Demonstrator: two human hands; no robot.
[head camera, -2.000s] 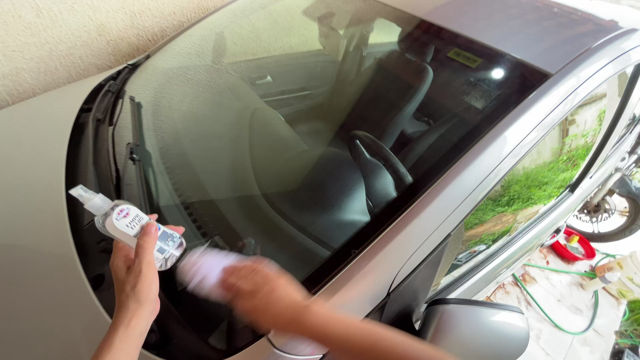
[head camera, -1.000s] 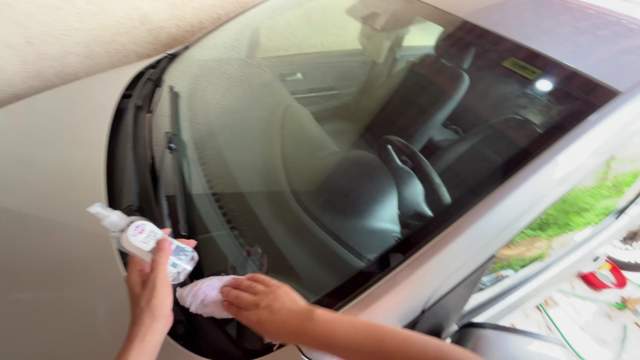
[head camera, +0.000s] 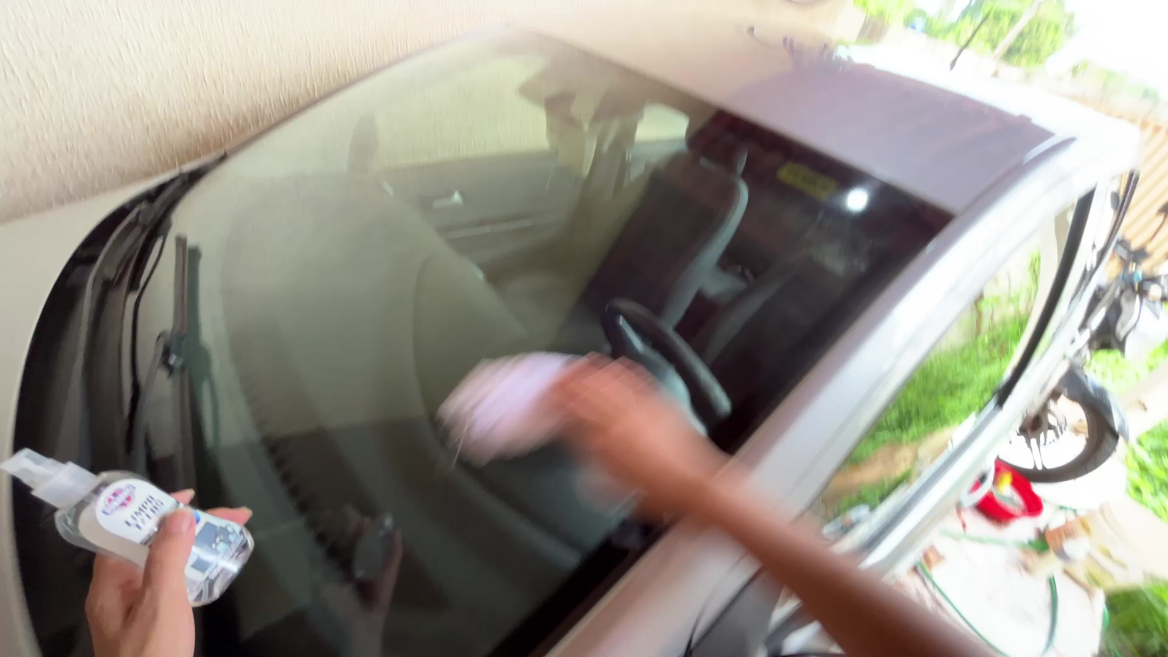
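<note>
At the lower left, my left hand (head camera: 151, 570) is closed around a clear plastic spray bottle (head camera: 151, 529) with a printed label, its nozzle pointing up and left. My right hand (head camera: 607, 415), blurred by motion, holds a pale pinkish-white cloth (head camera: 502, 401) at the car windshield (head camera: 338, 347), in front of the steering wheel (head camera: 666, 351) seen through the glass. Whether the cloth touches the glass is hard to tell from the blur. The bottle is over the dark cowl beside the windshield's lower edge.
A wiper arm (head camera: 178, 347) lies along the windshield's left side. A textured wall (head camera: 228, 82) stands behind the car. The silver pillar (head camera: 821, 356) borders the glass. Beyond are a motorcycle wheel (head camera: 1058, 433), a red container (head camera: 1008, 493) and a green hose (head camera: 1054, 611).
My right hand has moved with the cloth from the windshield's lower edge up to the area before the steering wheel. My left hand still holds the bottle. The view has shifted.
</note>
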